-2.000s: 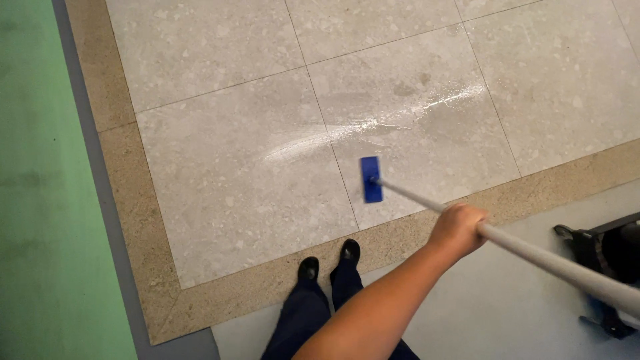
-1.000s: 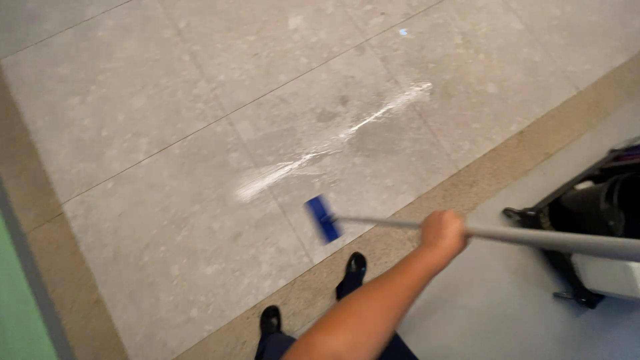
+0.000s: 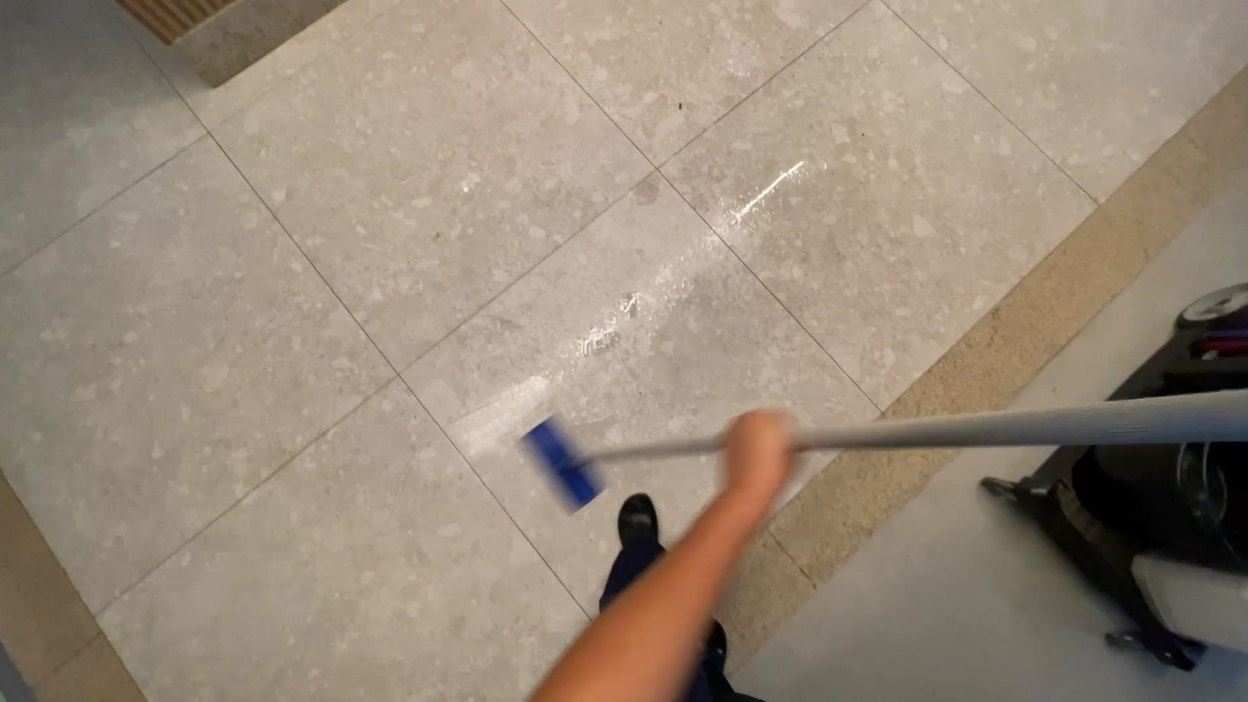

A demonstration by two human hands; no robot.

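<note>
My left hand (image 3: 758,450) is closed around a long grey pole (image 3: 1014,424), which runs off the right edge. At the pole's lower end, a flat rectangular blue head (image 3: 564,463) is over the pale speckled floor tiles, left of the hand and blurred. Whether it touches the tiles cannot be told. Shiny streaks (image 3: 604,336) of reflected light cross the tiles above the head. My right hand is out of view.
My black shoe (image 3: 639,520) stands on the tiles just below the blue head. A tan stone border (image 3: 975,370) runs diagonally at right. Beyond it is black wheeled equipment (image 3: 1150,487) on grey floor. A ribbed structure's stone base (image 3: 249,44) is at top left.
The view has shifted across the floor; the green surface at left has left it. One foot has stepped from the border area onto the tiles. My left hand stays closed on the pole.
</note>
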